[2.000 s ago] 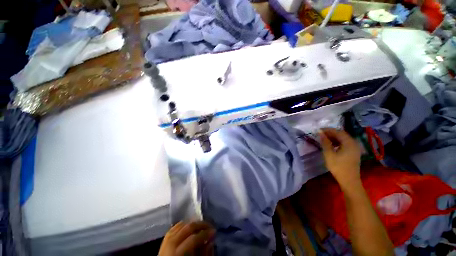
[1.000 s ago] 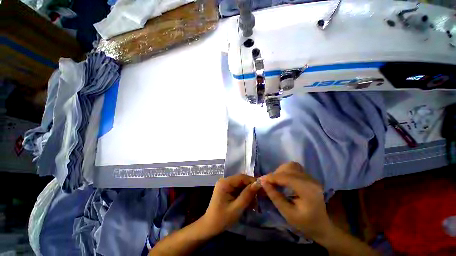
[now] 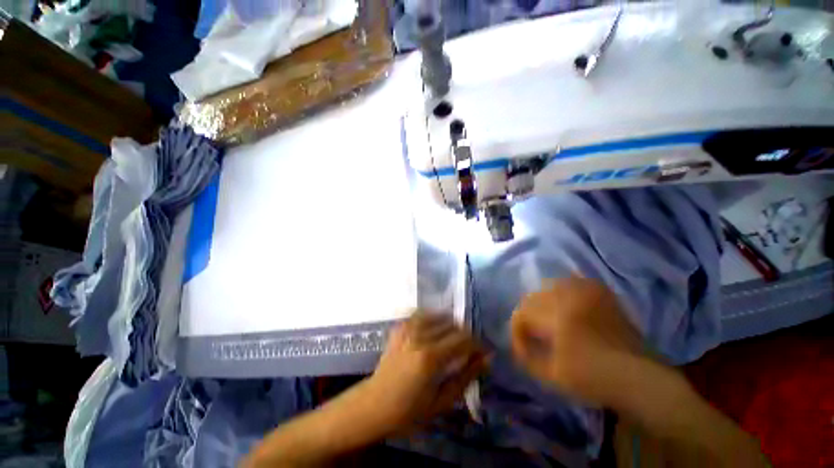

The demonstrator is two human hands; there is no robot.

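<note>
Blue-grey cloth (image 3: pixel 631 247) lies bunched under and to the right of the white sewing machine head (image 3: pixel 640 101). A narrow, straighter pale band (image 3: pixel 458 288) runs from the lit needle area toward me. My left hand (image 3: pixel 428 370) is closed on the band near the table's front edge, with a pale end showing below the fingers. My right hand (image 3: pixel 572 338) is just to its right, over the cloth, blurred, with fingers curled. Whether it holds anything cannot be told. The needle point is lost in glare.
A stack of folded cut pieces (image 3: pixel 137 247) hangs over the table's left side, beside blue tape (image 3: pixel 203 228). A brown wrapped package (image 3: pixel 302 82) lies behind. Dark-red snips (image 3: pixel 750 249) lie at right. Loose cloth (image 3: pixel 229 420) is below left.
The view has swung left and down since the oldest frame. My right hand came from the snips area to meet my left at the band, then moved apart to the right.
</note>
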